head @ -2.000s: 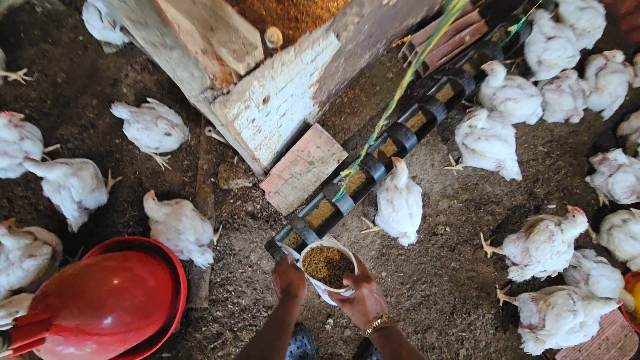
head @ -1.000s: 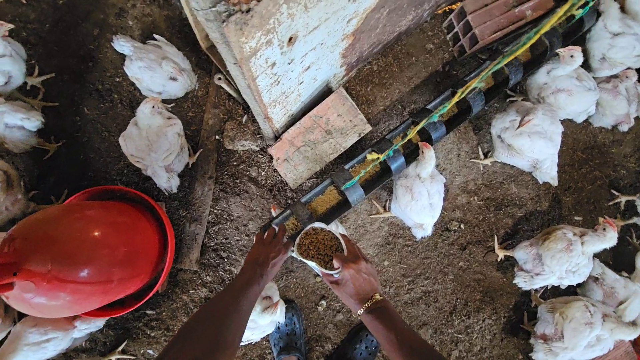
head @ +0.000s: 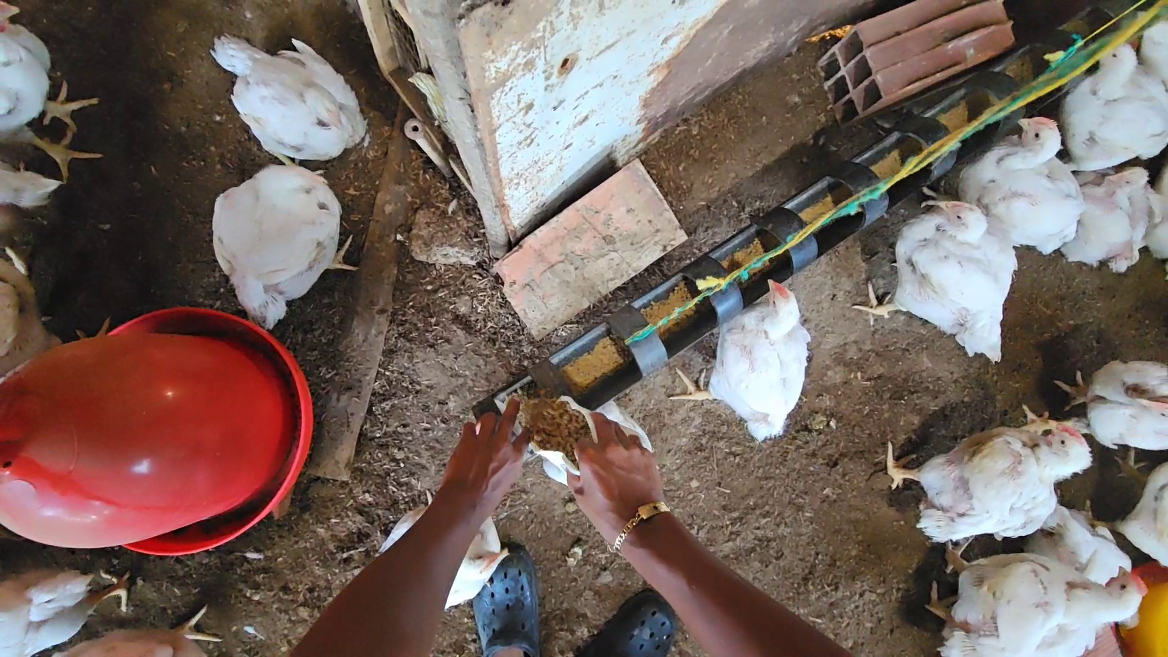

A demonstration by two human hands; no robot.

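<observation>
A white container [head: 553, 461] of brown granular feed [head: 555, 425] is tipped at the near end of a long black trough feeder [head: 653, 350]. My right hand [head: 616, 470], with a gold bracelet at the wrist, grips its right side. My left hand [head: 486, 461] is at the container's left side, fingers toward the trough's end; whether it grips the rim or only touches it is hard to tell. Feed lies in the trough's openings. A yellow and green cord [head: 881, 187] runs above the trough. One white chicken [head: 762, 360] stands beside it.
A red poultry drinker [head: 151, 433] stands at left. A flat brick [head: 591, 248], a hollow clay block [head: 917, 55] and a weathered wooden panel [head: 584, 87] lie beyond the trough. White chickens [head: 958, 269] are on both sides, one [head: 470, 561] close to my clogs [head: 507, 598]. A plank [head: 365, 338] lies left.
The container has come up to the trough's near end and has tipped, its feed now at the rim. My left hand has moved from the trough's edge toward the container since one second ago.
</observation>
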